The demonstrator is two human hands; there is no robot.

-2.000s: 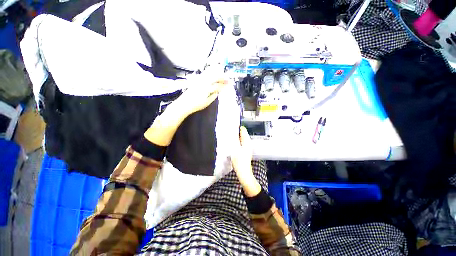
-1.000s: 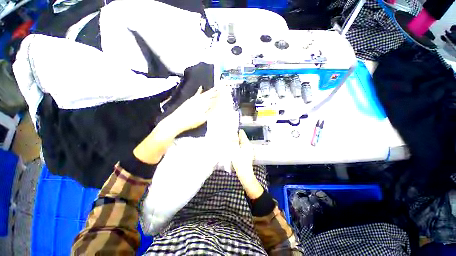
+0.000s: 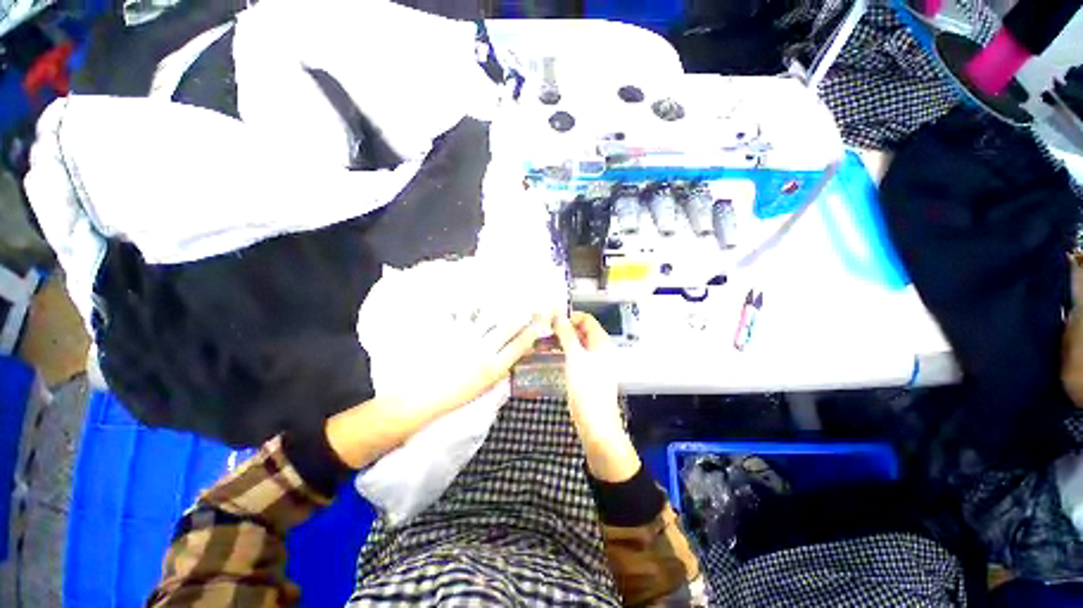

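Observation:
The large white and black garment [image 3: 273, 178] lies left of the overlock machine [image 3: 689, 154], its white part running along the needle area [image 3: 580, 244] and down over the table's front edge. My left hand [image 3: 475, 374] lies on the white cloth, its fingertips closed on the cloth edge. My right hand [image 3: 591, 368] meets it at the table's front edge, thumb and fingers pinching the same edge. The fingertips of both hands are close together below the needle area. The exact fold between the fingers is too blurred to tell.
A red and blue marker [image 3: 747, 321] lies on the white machine table [image 3: 831, 344]. A blue crate [image 3: 784, 449] with dark cloth stands below it. Black cloth [image 3: 974, 261] hangs at the right, by a pink thread cone [image 3: 995, 62]. Part of another person's arm [image 3: 1074, 344] shows at the right edge.
My left hand has moved down and right from the cloth beside the needle area to meet my right hand. The white cloth has shifted and now covers more of the black part.

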